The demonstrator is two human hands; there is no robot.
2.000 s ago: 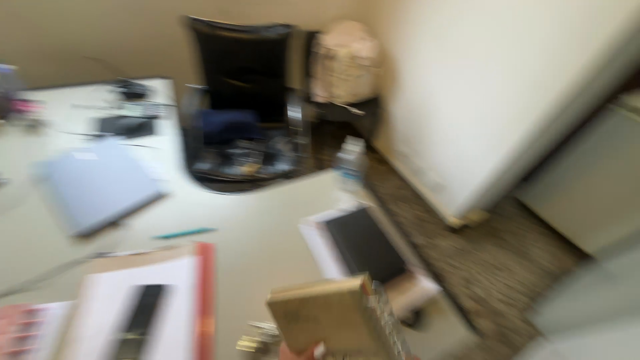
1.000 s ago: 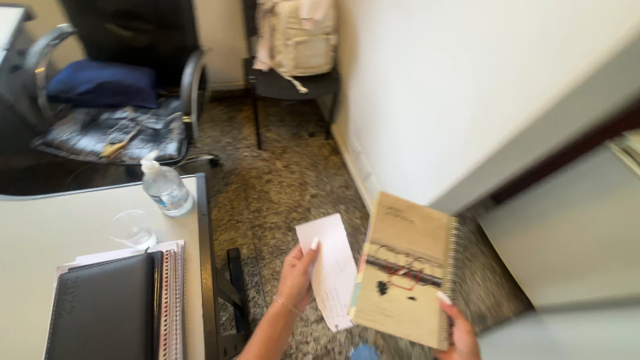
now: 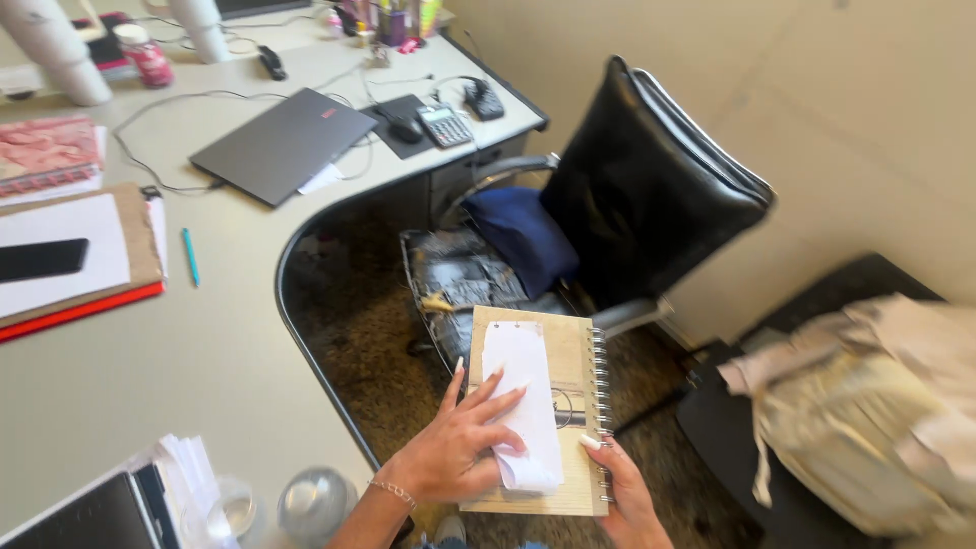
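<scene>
My right hand [image 3: 627, 484] grips a spiral-bound notebook [image 3: 576, 457] with a tan cover by its wire-bound right edge, thumb on top. Flat on the cover lies a white slip of paper [image 3: 518, 358] with small holes at its top and a curled lower end. My left hand [image 3: 465, 442], with a chain bracelet at the wrist, rests on the slip with its fingers spread and presses it against the notebook. The underside of the notebook and the fingers beneath it are hidden.
A desk [image 3: 191, 358] with a curved edge holds a closed laptop [image 3: 286, 145], a calculator [image 3: 444, 124], a teal pen [image 3: 191, 257], a phone [image 3: 42, 260] and a clear bottle [image 3: 316, 503]. Beyond the notebook stands a black chair [image 3: 656, 175]; a beige backpack [image 3: 862, 427] sits on another chair.
The slip, held apart from the notebook in my left hand one second ago, now lies on its cover under that hand. The view has swung left toward the desk and chair.
</scene>
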